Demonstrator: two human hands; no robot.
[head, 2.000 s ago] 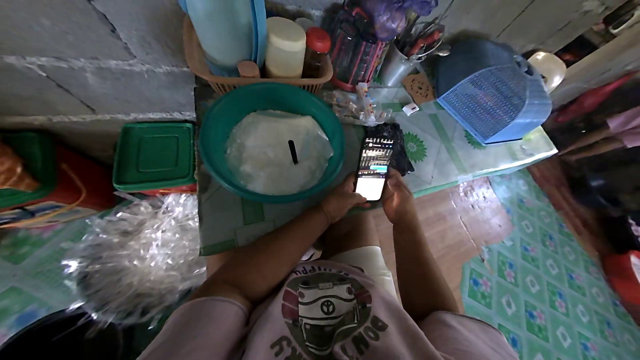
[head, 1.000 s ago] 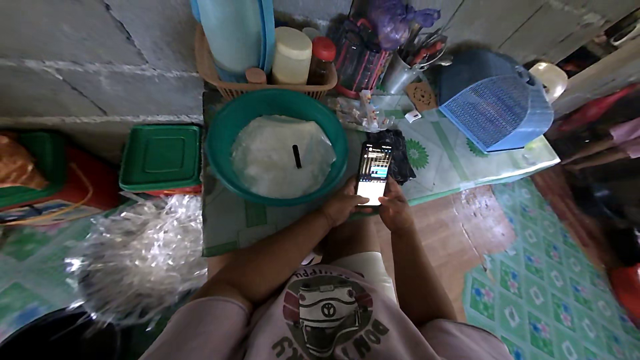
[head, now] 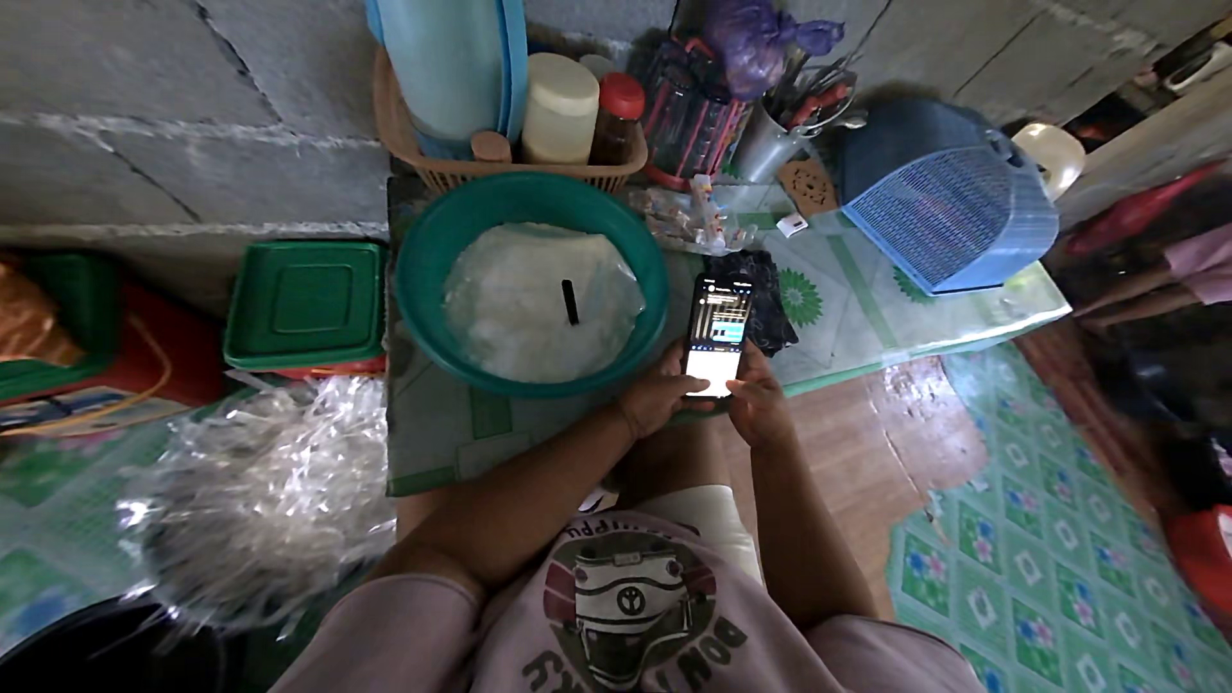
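Note:
A lit smartphone [head: 718, 337] is held upright between both hands near the table's front edge. My left hand [head: 664, 393] grips its lower left side, thumb over the bottom of the screen. On the lower right side, my right hand [head: 760, 399] closes around it, its thumb also at the screen. Left of the phone stands a green plastic basin [head: 433, 351] holding a clear plastic bag of white contents [head: 525, 327], with a small black strip [head: 570, 302] on top. Behind the phone lies a crumpled black plastic bag [head: 768, 303].
A brown plastic basket [head: 443, 175] with containers stands behind the basin. Small plastic packets [head: 688, 219], a metal cup of utensils [head: 760, 144] and a blue slatted plastic container [head: 948, 207] share the table [head: 866, 337]. Clear plastic strips [head: 279, 491] pile at left. A person's arm shows at far right.

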